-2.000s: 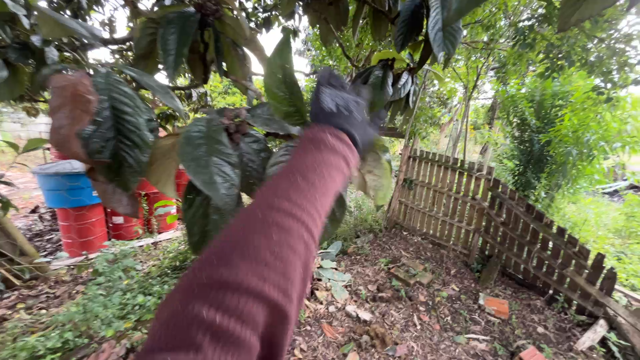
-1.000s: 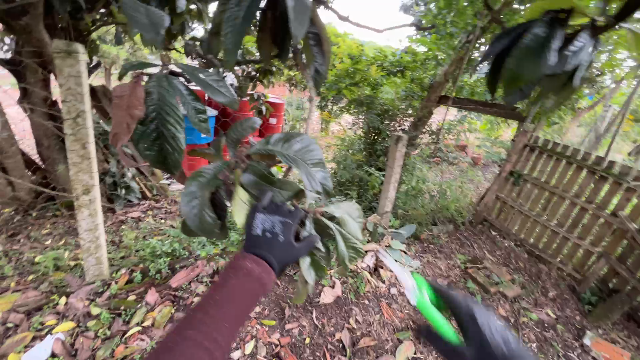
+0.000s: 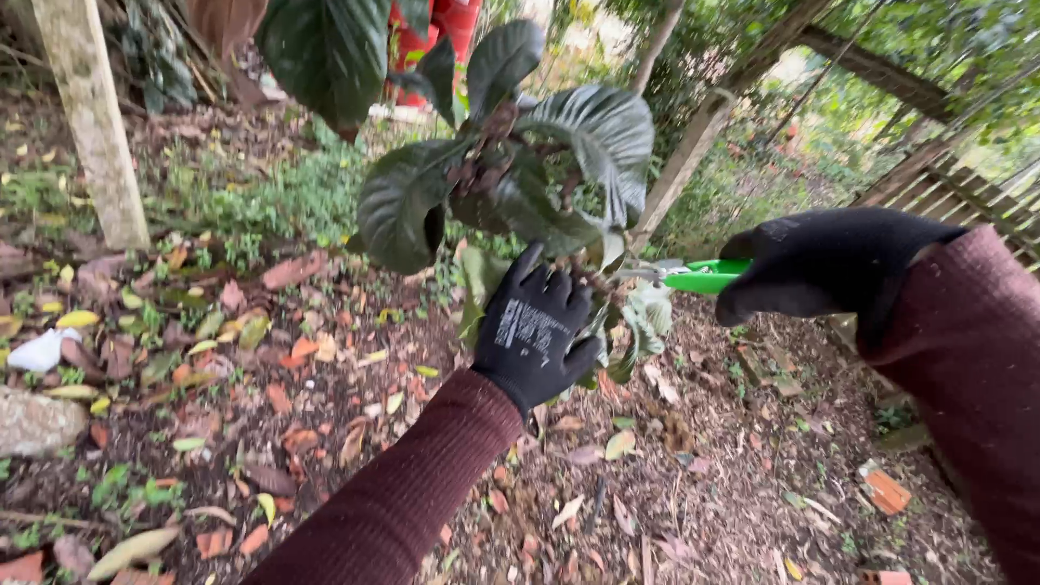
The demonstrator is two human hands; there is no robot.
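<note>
My left hand (image 3: pixel 536 333), in a black glove with writing on its back, grips a leafy cluster at the end of a branch; the grasped stem is mostly hidden behind the fingers. Large dark green ribbed leaves (image 3: pixel 597 142) and a brown, dried-looking cluster (image 3: pixel 487 166) stand above it. My right hand (image 3: pixel 821 264), also black-gloved, holds green-handled pruning shears (image 3: pixel 705 278) from the right. Their metal blades point left and reach the stems just beside my left fingers. Whether the blades are around a stem cannot be told.
A pale post (image 3: pixel 93 122) rises at the left, and a leaning wooden post (image 3: pixel 691 154) stands behind the branch. A slatted wooden fence (image 3: pixel 987 199) is at the right. Red containers (image 3: pixel 431 41) are behind. A stone (image 3: pixel 36 422) and broken bricks (image 3: pixel 886 490) lie among fallen leaves.
Two seconds ago one gloved hand reached up into the foliage. The leafy cluster now hangs lower, held by my left hand, and the shears have moved in from the lower right to its stems.
</note>
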